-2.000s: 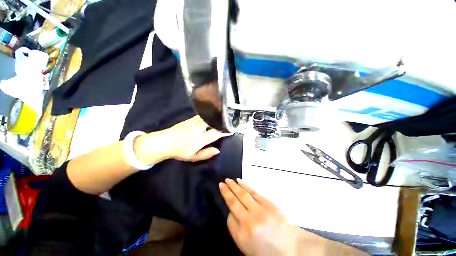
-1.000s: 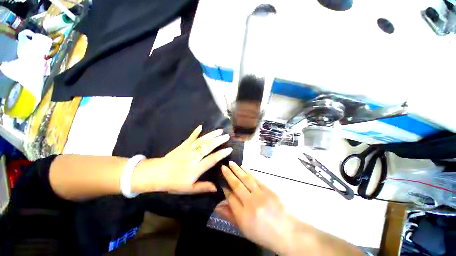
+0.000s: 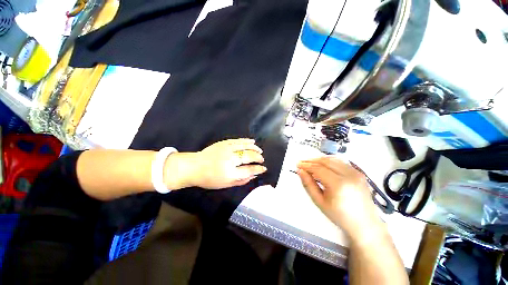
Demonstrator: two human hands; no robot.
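A black garment panel point(image 3: 223, 83) lies flat on the white table, its right edge beside the presser foot area point(image 3: 303, 111) of the white and blue sewing machine point(image 3: 468, 50). My left hand point(image 3: 231, 164), with a white bracelet and a ring, rests palm down on the cloth near its lower right part. My right hand point(image 3: 342, 192) is on the white table right of the cloth edge, fingertips close together near a short dark thread end; whether they pinch it cannot be told. The grey snips point(image 3: 381, 199) are partly hidden by my right hand.
Black-handled scissors point(image 3: 409, 183) and a clear plastic bag point(image 3: 493, 200) are at the right. A brown-edged box point(image 3: 429, 253) is at the lower right. Yellow tape point(image 3: 32, 61) and a wrapped tan board point(image 3: 78, 94) are at the left. A blue crate point(image 3: 131, 239) and red stool point(image 3: 28, 161) are below.
The view has shifted, and the needle area shows more clearly. My right hand has left the cloth and moved right onto the table, over the snips. My left hand stays on the cloth, away from the needle.
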